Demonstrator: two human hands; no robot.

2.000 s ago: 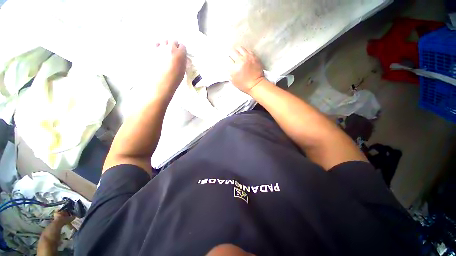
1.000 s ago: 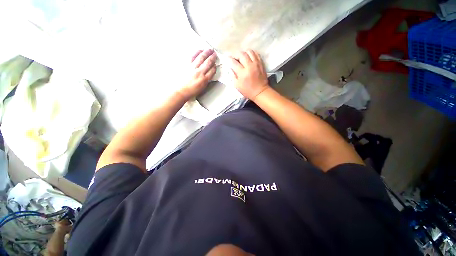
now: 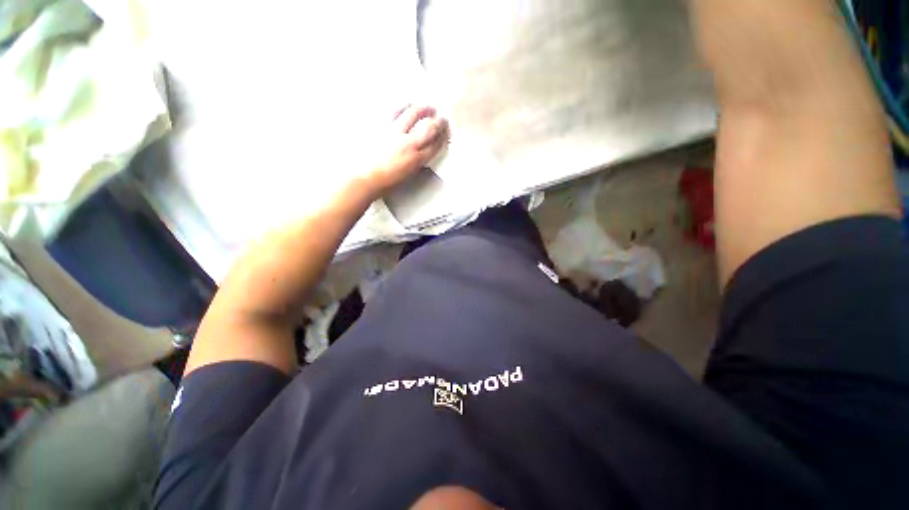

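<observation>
A white garment (image 3: 299, 90) lies on the pale pressing table (image 3: 568, 90), so washed out that its edges are hard to tell. A dark curved line shows near its right side. My left hand (image 3: 421, 137) is on the cloth near the front edge of the table, its fingers bent against the cloth. A grey patch of an opening shows just below the hand. My right forearm reaches up and out past the top right of the picture, and my right hand is out of view.
A heap of cream-yellow cloth (image 3: 75, 110) lies at the left. A dark navy padded block (image 3: 130, 261) is below it. White scraps (image 3: 608, 254) and a red item (image 3: 698, 204) are on the floor. Blue and tan tubes (image 3: 877, 75) run along the upper right edge.
My right hand has left the cloth and moved up and right out of the picture. My left hand has stayed on the cloth, its fingers now more bent. The view has turned and shifted.
</observation>
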